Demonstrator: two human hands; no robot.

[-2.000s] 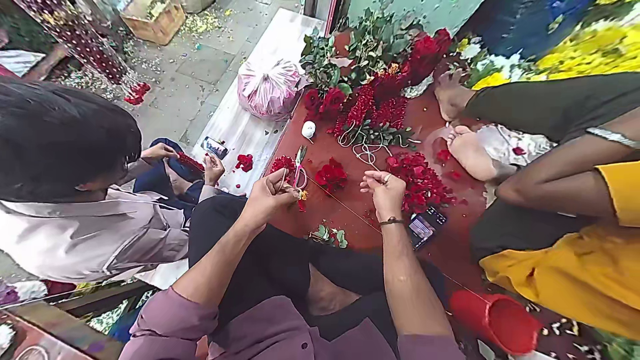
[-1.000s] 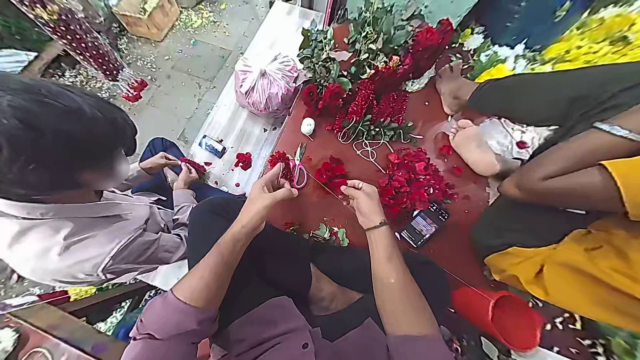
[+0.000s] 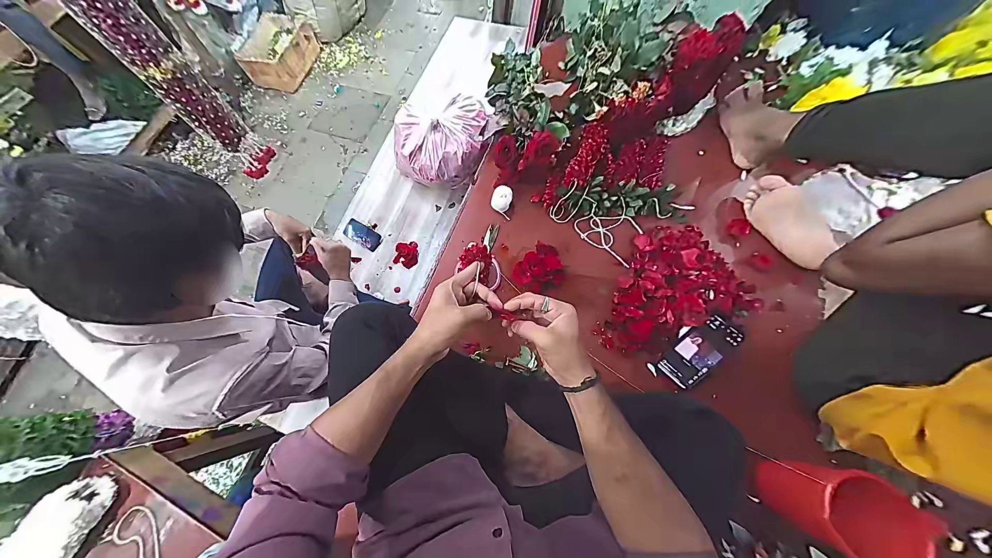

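Note:
My left hand (image 3: 457, 310) pinches a thin needle, which points up, and a small red petal at my fingertips. My right hand (image 3: 550, 325), wearing a ring, meets it and holds the other side of the same petal (image 3: 504, 315). Scissors (image 3: 491, 240) with a pale pink handle lie just beyond my left hand, beside small red flowers. A clump of red petals (image 3: 539, 267) is behind my right hand, and a larger heap of red petals (image 3: 666, 287) lies to its right. A thin thread (image 3: 616, 368) runs down to the right past my right wrist. A white thread spool (image 3: 501, 198) stands farther back.
Red roses (image 3: 535, 151) with leafy stems and loose white string (image 3: 601, 225) are at the back. A phone (image 3: 697, 353) lies beside the heap. A red bucket (image 3: 845, 504) is at lower right. A tied plastic bag (image 3: 442, 139) rests on a white board. People sit at left and right.
My two hands, apart two seconds ago, have come together at the fingertips. A small red petal now shows between them. The co-worker's hands at left have shifted slightly.

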